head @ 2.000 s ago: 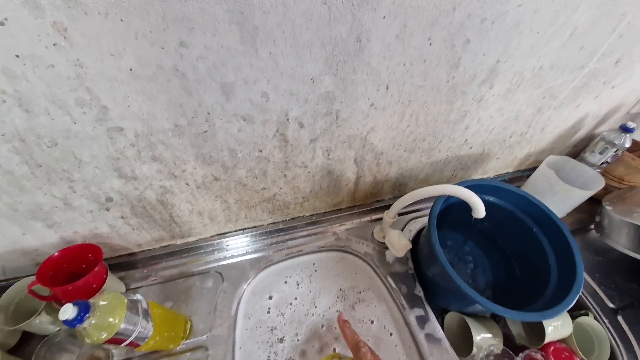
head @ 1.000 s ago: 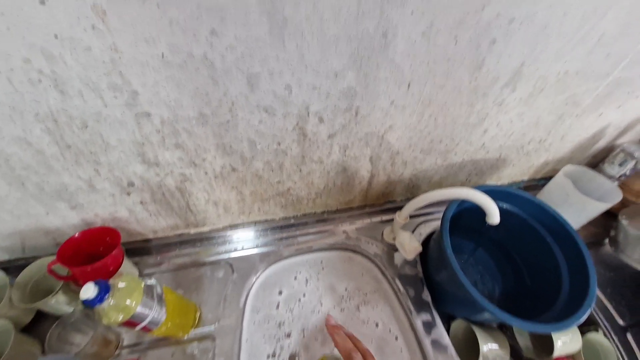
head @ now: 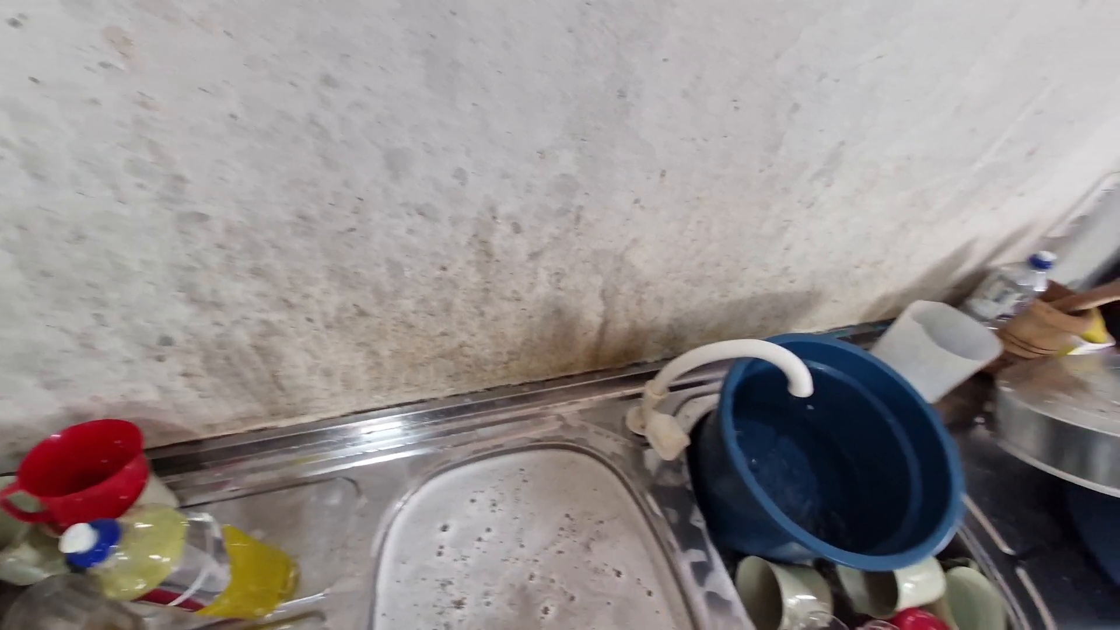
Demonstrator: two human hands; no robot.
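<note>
Neither of my hands shows in the head view. At the bottom centre lies a steel sink basin [head: 534, 542] with small dark specks and suds over its pale bottom. A white curved faucet [head: 735, 350] reaches over a blue plastic bucket [head: 840, 455] to the right of the basin. On the left, a bottle of yellow liquid [head: 184, 560] with a blue and white cap lies tilted, below a red plastic cup [head: 80, 468].
Several pale mugs [head: 783, 595] sit beneath the bucket's front. Behind it on the right stand a white translucent container [head: 936, 350], a clear plastic bottle [head: 1006, 289] and a round metal pot [head: 1063, 411]. A stained wall [head: 525, 175] rises behind the sink.
A hand, seen at the bottom over the basin in both earlier frames, is out of view now. The view has shifted somewhat.
</note>
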